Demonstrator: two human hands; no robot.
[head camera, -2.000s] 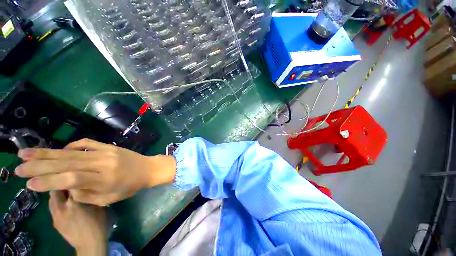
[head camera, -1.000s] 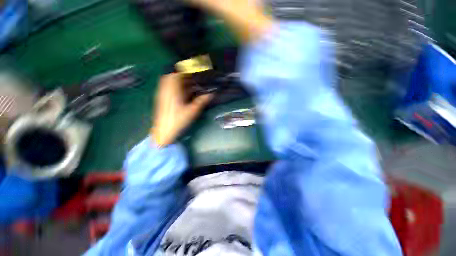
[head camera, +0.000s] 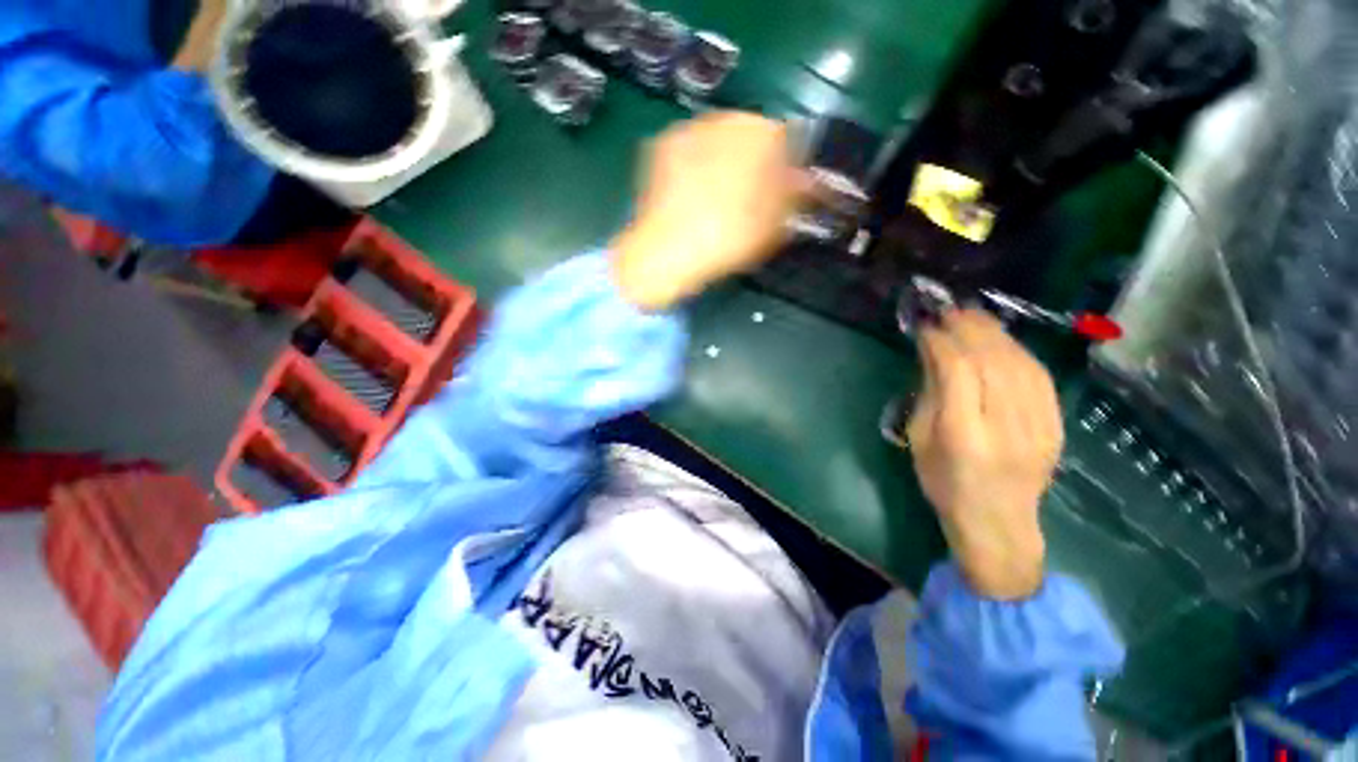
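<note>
The black pressing fixture (head camera: 879, 268) stands on the green mat, with a yellow label (head camera: 953, 201) in its middle. My left hand (head camera: 708, 201) is blurred, its fingertips at the fixture's left side by a silver clamp part; its grip is unclear. My right hand (head camera: 983, 424) is at the fixture's front right, fingertips closed on a small silver-and-black watch case (head camera: 923, 302). Another small piece (head camera: 895, 420) shows partly beside that hand. A side toggle clamp with a red tip (head camera: 1096, 326) sticks out to the right.
Several watch cases (head camera: 568, 87) lie loose at the upper left. A white ring fan (head camera: 335, 82) stands further left beside another person's blue sleeve (head camera: 112, 134). Clear blister trays (head camera: 1266, 253) and a thin pale hose lie at right. A red plastic stool (head camera: 350, 365) is on the floor.
The view has swung across the bench. My right hand has come back down to the fixture's front right. My left hand is now at the fixture's left side.
</note>
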